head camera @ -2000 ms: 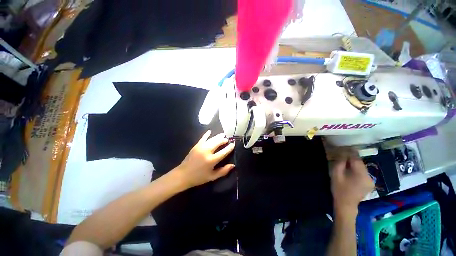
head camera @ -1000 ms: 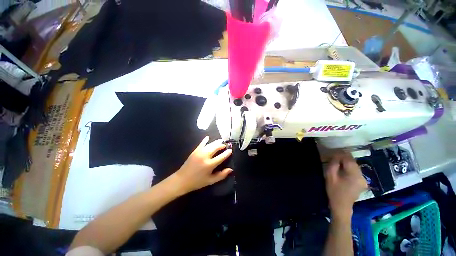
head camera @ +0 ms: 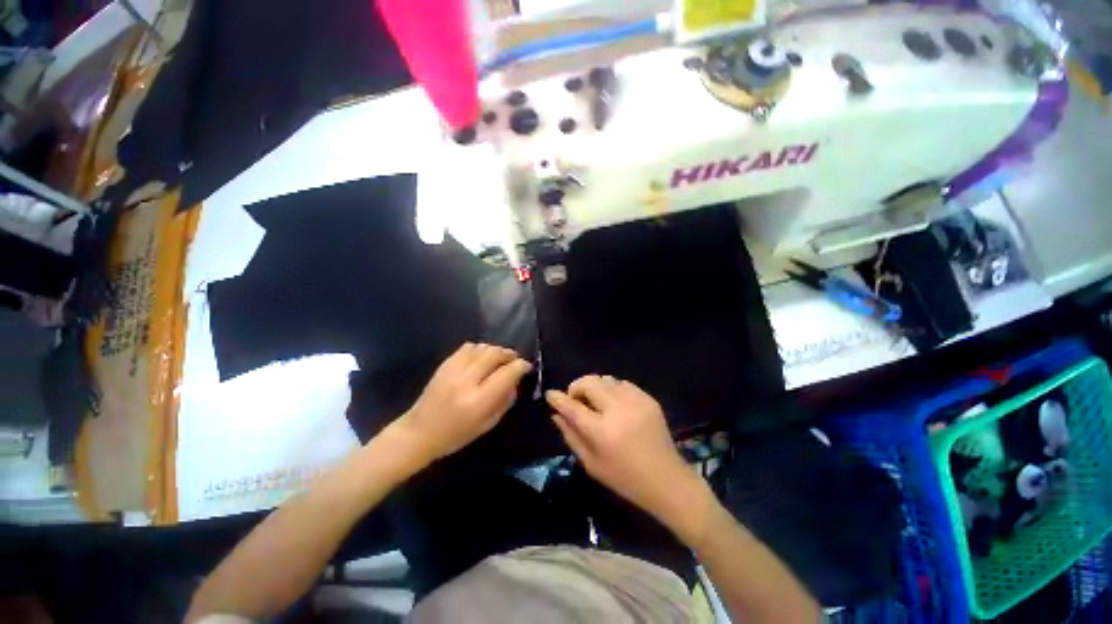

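A large black panel (head camera: 317, 280) with a notched left edge lies under the needle area of the white HIKARI sewing machine (head camera: 744, 159). A small red spot shows by the presser foot (head camera: 524, 271). My left hand (head camera: 470, 390) rests on the panel in front of the foot, its fingertips pinching at a thin light line. My right hand (head camera: 610, 427) is just right of that line, thumb and fingertips together on the black cloth. The cloth between the fingertips is too small to make out. More black fabric hangs over the table's front edge.
Snips with blue handles (head camera: 854, 296) lie right of the machine, beside a dark tray (head camera: 933, 287) and small metal parts. A blue crate (head camera: 884, 445) holds a green basket (head camera: 985, 585) at lower right. Black pieces (head camera: 274, 73) lie beyond. A pink holder (head camera: 433, 55) stands on the head. Taped cardboard (head camera: 132, 354) is left.
My right hand has left the machine's right side and come beside my left hand. My left hand has moved down from the foot. The view has shifted, and the snips are uncovered.
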